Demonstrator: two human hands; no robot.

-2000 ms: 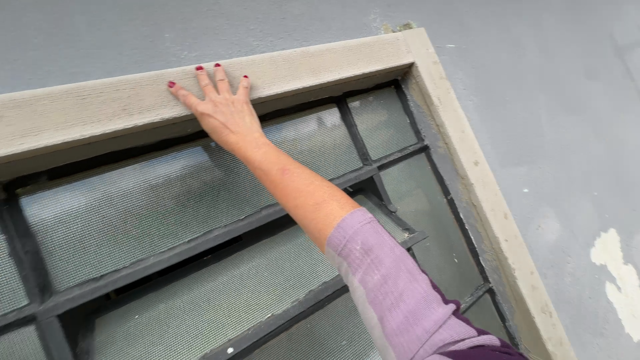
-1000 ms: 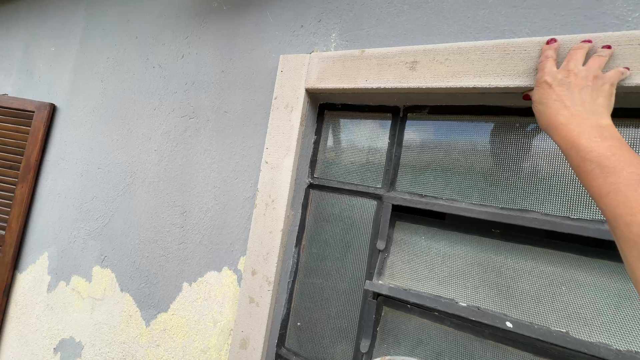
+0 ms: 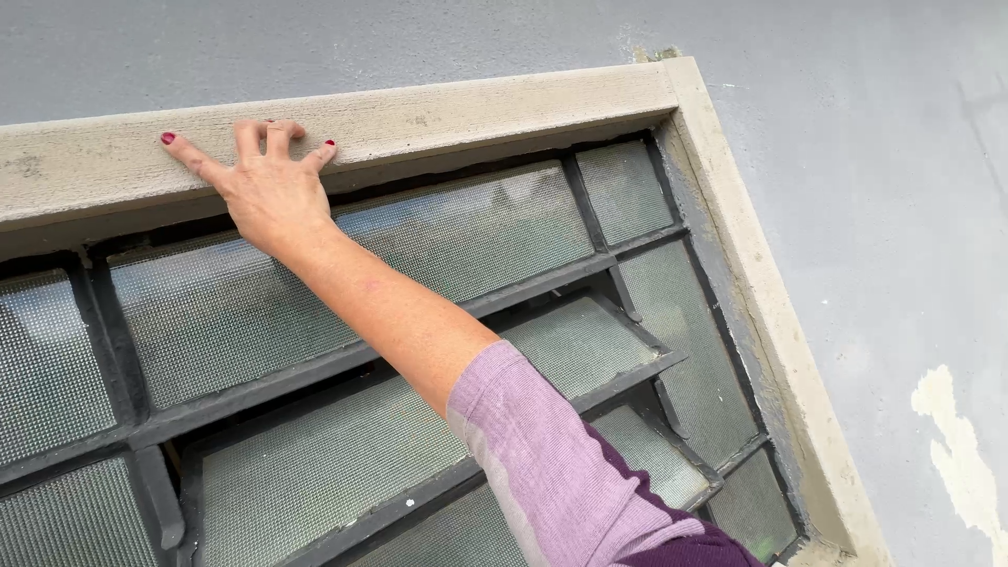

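Observation:
My right hand [image 3: 276,185] rests on the pale, rough window surround [image 3: 465,114], along its top piece. Its palm side faces the frame, the outer digits are spread, and the middle fingers are bent. It holds nothing. The bare forearm and a lilac sleeve cross in front of the window. Below the hand is a dark metal window frame [image 3: 543,279] with textured glass panes [image 3: 472,224]. Several lower window sashes [image 3: 583,342] tilt outward. My left hand is out of view.
Grey painted wall [image 3: 850,197] surrounds the window, with a whitish peeled patch [image 3: 957,457] at the lower right. The tilted sashes' metal edges [image 3: 630,382] stick out below the forearm.
The view has swung widely from the window's upper left corner to its upper right corner. My right hand touches the top piece throughout; its middle fingers are more bent than two seconds ago.

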